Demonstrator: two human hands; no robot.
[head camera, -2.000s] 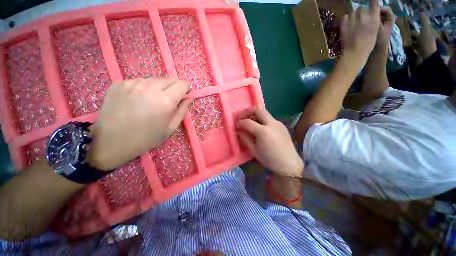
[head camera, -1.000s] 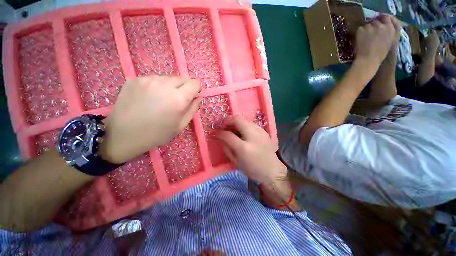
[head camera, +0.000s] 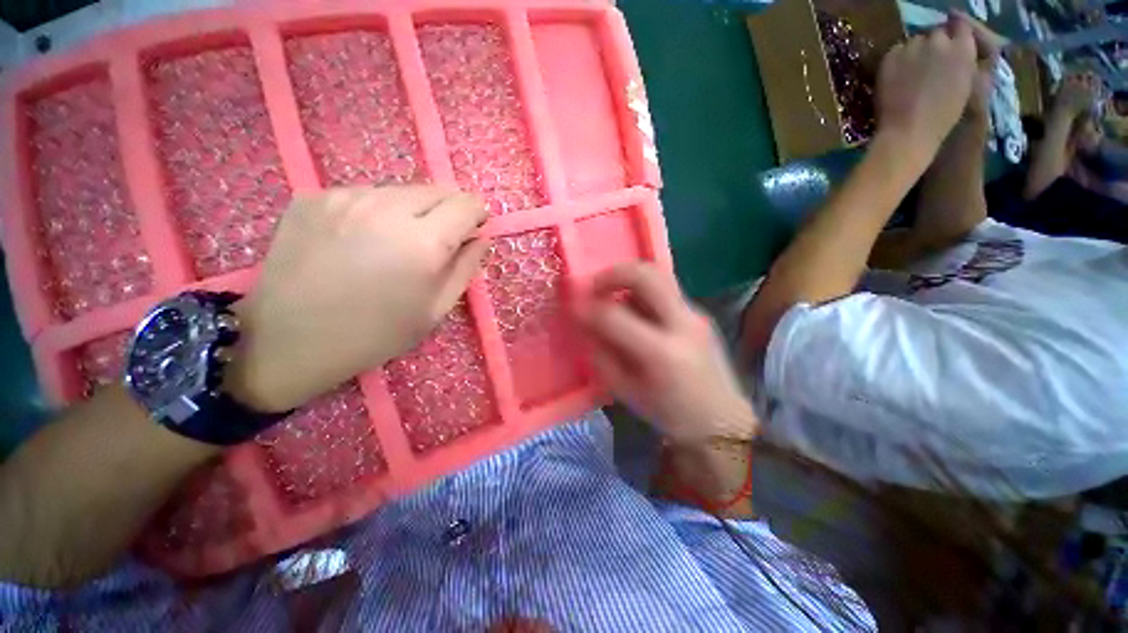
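The pink foam tray (head camera: 266, 111) has two rows of pockets, most filled with small shiny metal rings (head camera: 217, 161). The top right pocket shows bare pink foam. The lower pocket next to the right end is partly filled with rings (head camera: 522, 272). My left hand (head camera: 371, 266), with a wristwatch, lies over the middle of the tray, fingertips close together at the divider; whether they pinch a ring cannot be seen. My right hand (head camera: 656, 352) is blurred over the lower right pocket, fingers curled; its fingertips and any ring in them are not clear.
The tray lies on a dark green bench (head camera: 705, 136). An open cardboard box (head camera: 792, 80) of dark coppery bits stands to the right. A person in a white shirt (head camera: 940, 359) sits close at the right, arms raised beside the box. White parts (head camera: 1004, 111) lie beyond.
My right hand moved left from the last lower pocket to the neighbouring one, then back right. My left hand stays at the divider. The view shifted slightly.
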